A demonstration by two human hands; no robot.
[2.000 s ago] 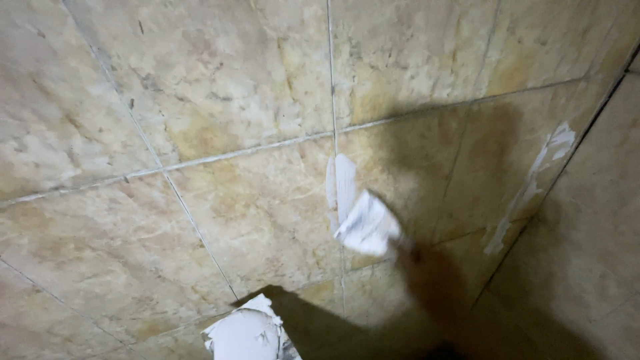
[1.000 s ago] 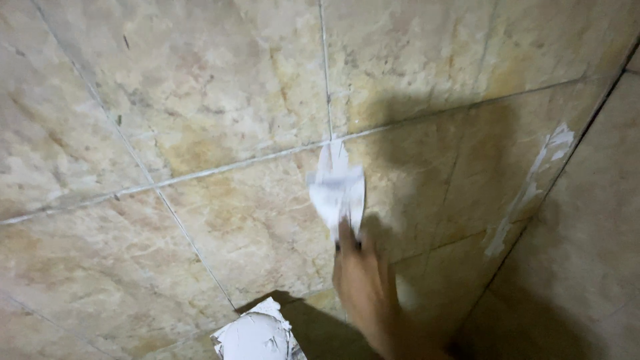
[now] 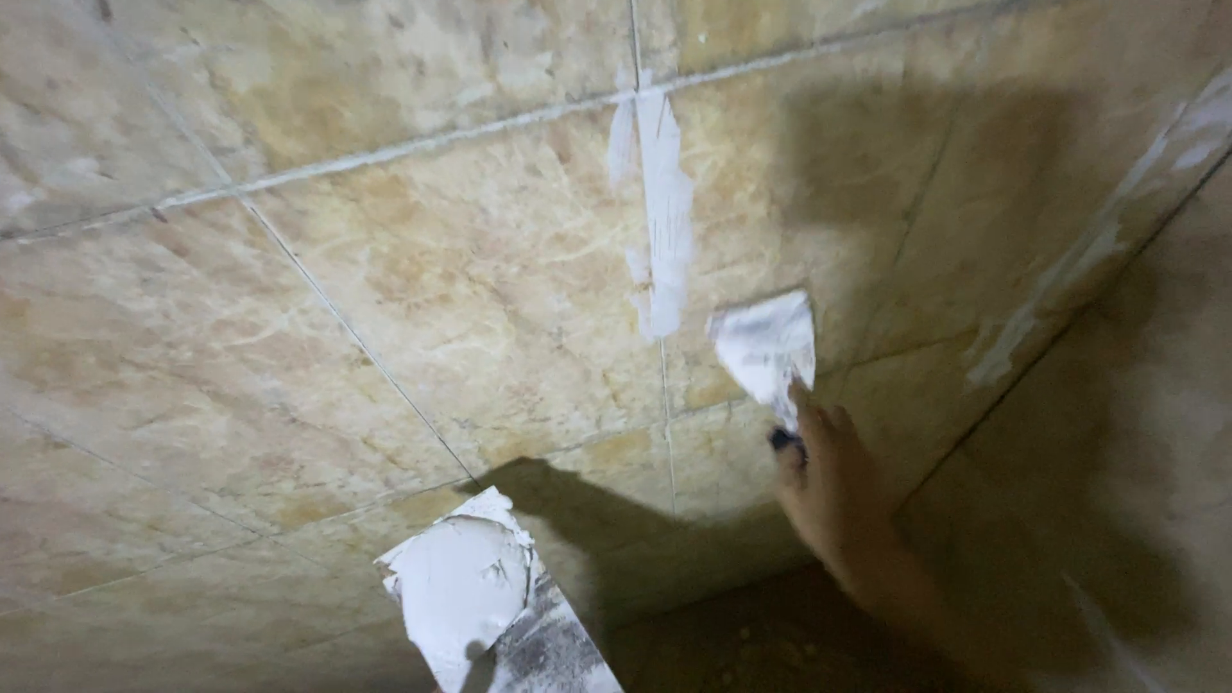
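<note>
My right hand [image 3: 818,472] grips a putty knife [image 3: 768,348], its blade coated with white paste and held right of a white smear [image 3: 664,221] on a tile joint. The smear runs down from where the joints cross. At the bottom, a flat plate [image 3: 553,640] carries a thick mound of white paste [image 3: 467,582]. Only a small bit of my left hand [image 3: 438,688] shows at the frame's lower edge, by the plate; its grip is hidden.
Marbled beige tiles [image 3: 433,289] with thin joints fill the view. Another white streak [image 3: 1078,250] lies at the right, beside a dark corner line [image 3: 1020,371] where a second tiled surface meets the first. Shadows fall across the tiles at right and below.
The putty knife was on the joint a second ago and is now to its right. The white smear is longer downward than the part visible earlier. The view has shifted closer.
</note>
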